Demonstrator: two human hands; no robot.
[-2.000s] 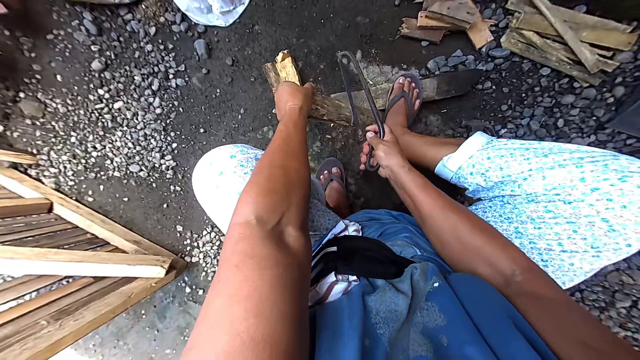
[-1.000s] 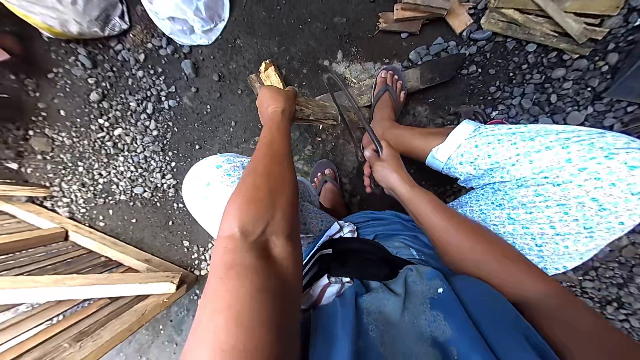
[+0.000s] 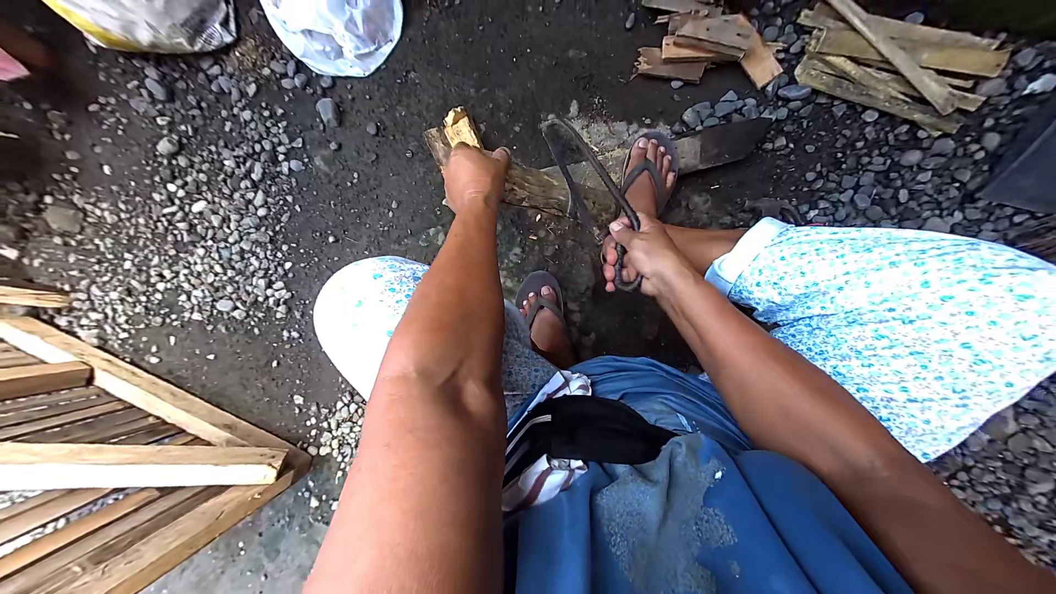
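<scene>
My left hand (image 3: 476, 177) is closed over a rough piece of wood (image 3: 535, 188) that lies low over the ground, with a pale split piece (image 3: 460, 126) showing beyond the fingers. In my right hand (image 3: 642, 252) is the handle of a bow saw with a dark frame (image 3: 587, 157). Its blade crosses the wood to the right of my left hand; whether the teeth touch it cannot be told. My sandaled right foot (image 3: 649, 173) rests on a flat board (image 3: 722, 147), and the wood's right end meets this board. The left foot (image 3: 542, 313) stands nearer.
A slatted wooden frame (image 3: 165, 404) lies at the lower left. Broken boards (image 3: 899, 58) and short wood scraps (image 3: 709, 41) lie at the upper right. A white plastic bag (image 3: 334, 33) and a larger sack (image 3: 157, 21) stand at the top left. Gravel (image 3: 223, 239) covers much of the ground.
Both hands keep their holds on the wood and the saw. The saw's angle and place across the wood have shifted slightly. The view has moved a little.
</scene>
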